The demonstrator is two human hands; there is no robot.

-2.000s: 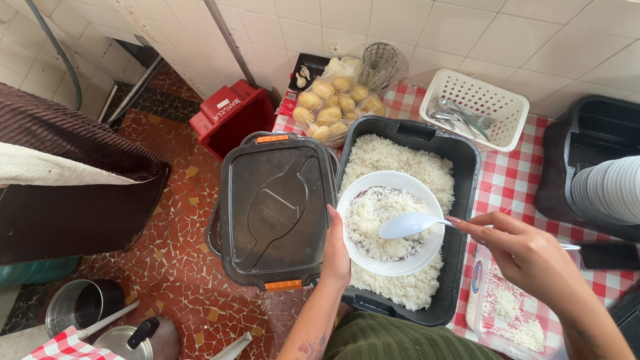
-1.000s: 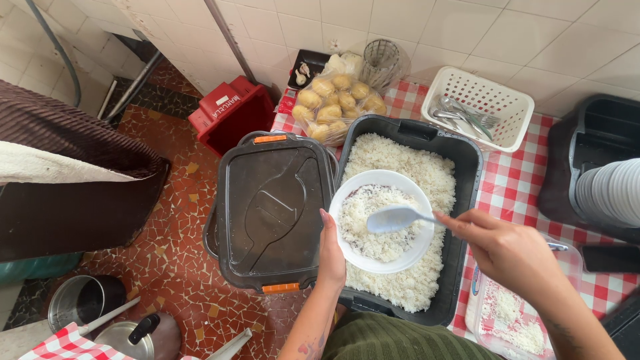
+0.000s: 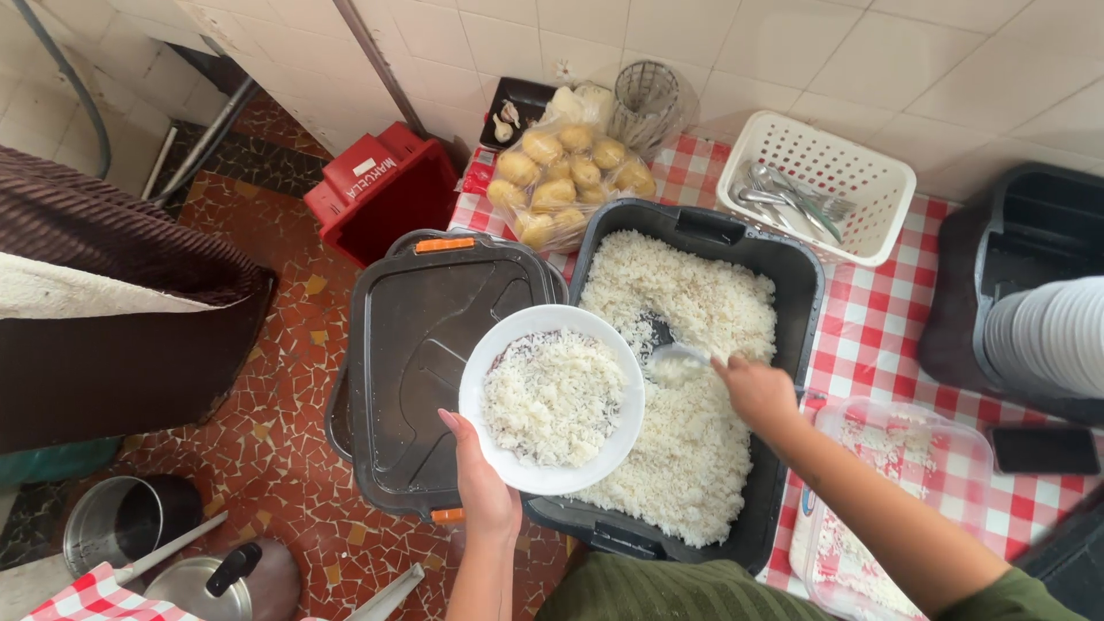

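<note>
My left hand [image 3: 485,483] holds a white bowl [image 3: 552,398] by its lower left side. White rice [image 3: 556,397] fills much of the bowl, with something dark showing at its edges. My right hand [image 3: 759,392] grips the handle of a pale serving spoon [image 3: 677,366], whose head sits in the rice of a large dark plastic tub [image 3: 798,302]. Beside the spoon's head a patch of the tub's dark bottom shows. Left of the tub lies a dark lid with orange clips [image 3: 414,345], partly behind the bowl.
Behind the tub are a bag of potatoes [image 3: 556,177] and a white basket with cutlery [image 3: 880,207]. A clear container with rice bits [image 3: 897,517], a phone [image 3: 1045,450] and a dark bin of stacked white dishes [image 3: 1048,336] stand right. A red crate [image 3: 388,194] is left.
The bowl has moved left, from over the tub to partly over the dark lid. My right hand has taken the spoon out of the bowl and into the tub's rice.
</note>
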